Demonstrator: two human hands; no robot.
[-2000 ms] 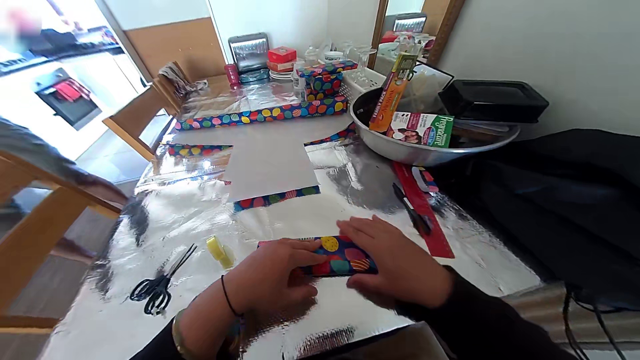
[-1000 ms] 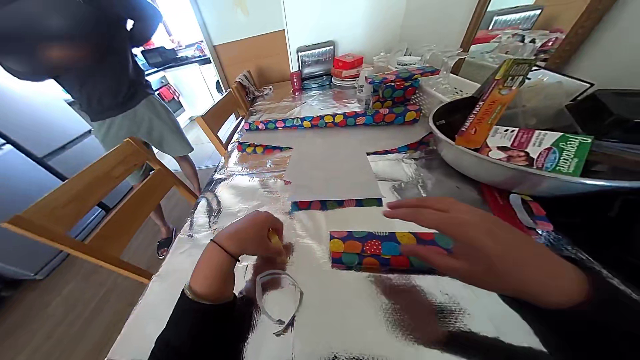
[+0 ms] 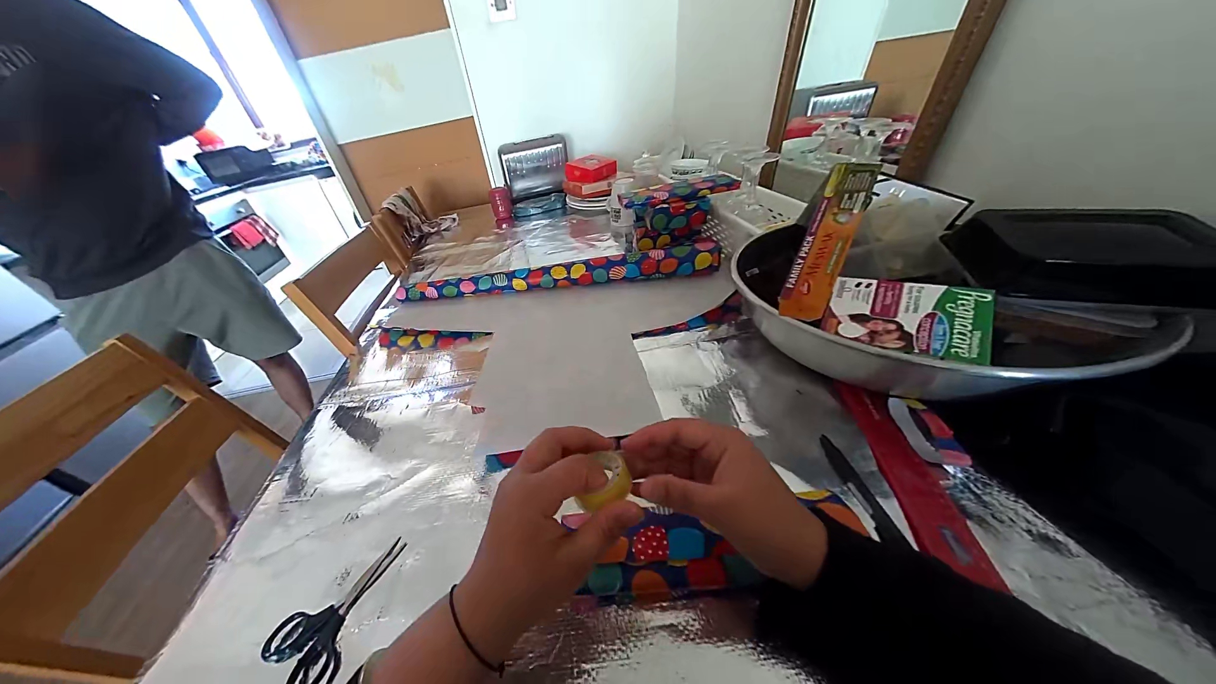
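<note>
My left hand (image 3: 546,527) holds a small roll of clear yellowish tape (image 3: 605,483) between thumb and fingers. Close against its right side is my right hand (image 3: 727,494), its fingertips curled near the roll; whether they pinch the tape end cannot be told. Below both hands lies a flat parcel in balloon-patterned wrapping paper (image 3: 655,560), partly hidden by them. Black-handled scissors (image 3: 328,622) rest on the foil-covered table to the left. Beyond the hands, a sheet of wrapping paper (image 3: 570,380) lies white side up, beside its patterned roll (image 3: 560,275).
A large metal bowl (image 3: 912,375) holding boxes stands at the right. Near it lie a red strip (image 3: 926,494) and a black pen-like object (image 3: 860,489). Wrapped boxes (image 3: 673,223) stand at the back. A person (image 3: 123,190) stands left, behind wooden chairs (image 3: 180,427).
Two seconds ago both hands pressed on the parcel and the tape lay near the scissors. Now my left hand holds the tape, and both hands meet above the parcel.
</note>
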